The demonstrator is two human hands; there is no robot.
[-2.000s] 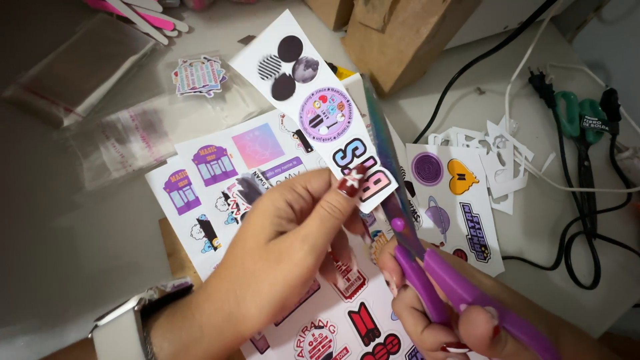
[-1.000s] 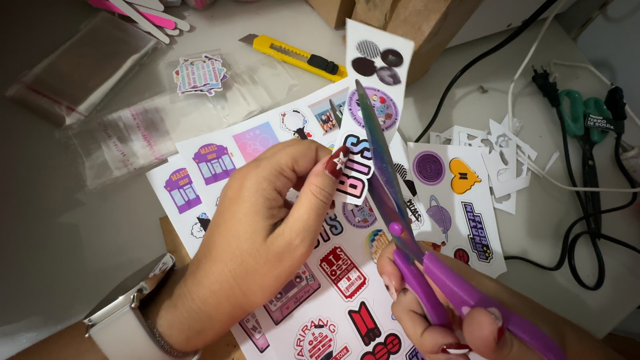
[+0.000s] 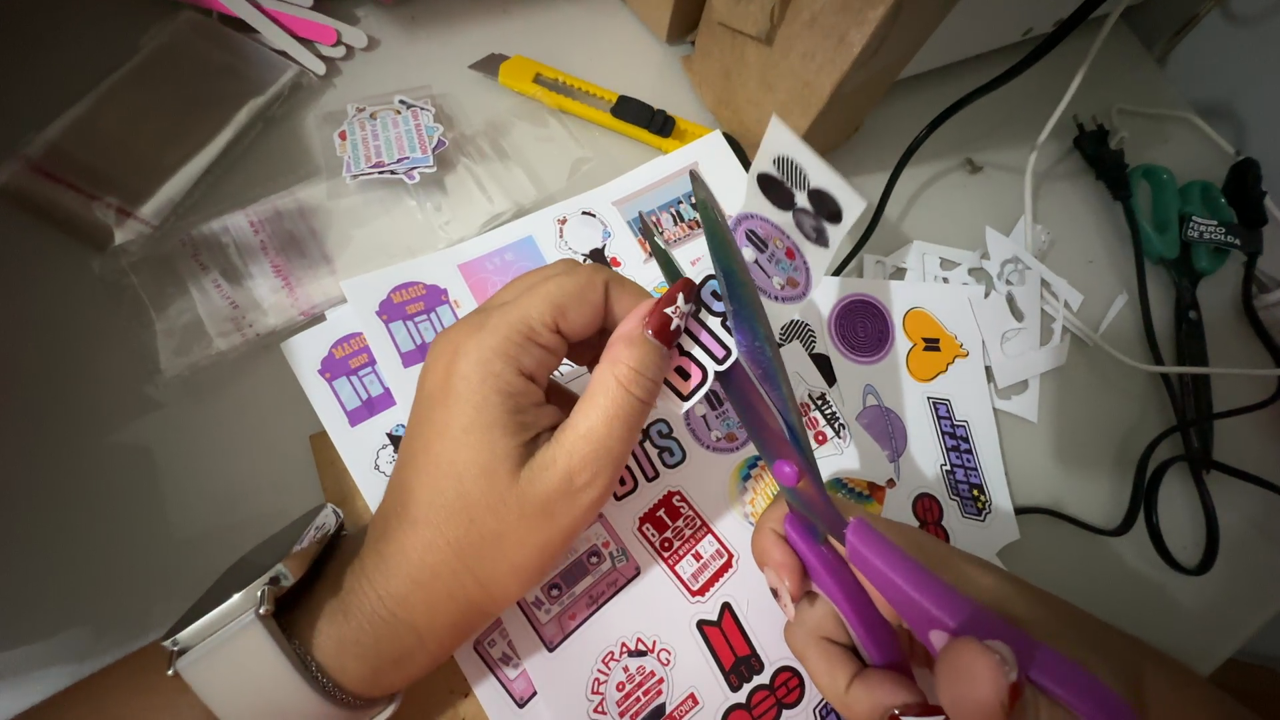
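Observation:
My left hand [image 3: 530, 430], with a watch on its wrist, pinches a piece of printed sticker paper [image 3: 700, 345] with pink-to-blue lettering between thumb and fingers. My right hand [image 3: 860, 630] is in the handles of purple-handled scissors [image 3: 785, 475], whose blades are parted around the piece. Beyond the blades, a strip of the paper with dark ovals [image 3: 800, 195] and a round purple sticker [image 3: 768, 258] tilts to the right. Under both hands lie sheets of printed stickers [image 3: 685, 545], partly hidden by them.
A yellow utility knife [image 3: 590, 100] lies beyond the sheets, near a cardboard box [image 3: 800, 70]. Clear plastic bags [image 3: 260, 250] and a pile of cut stickers [image 3: 388, 140] are at left. At right are paper scraps [image 3: 1015, 310], green-handled scissors [image 3: 1190, 230] and black and white cables [image 3: 1140, 510].
The scissors have moved along the lettering, and the strip's far part now leans off to the right beyond the blades. The utility knife, mostly hidden two seconds ago, shows plainly.

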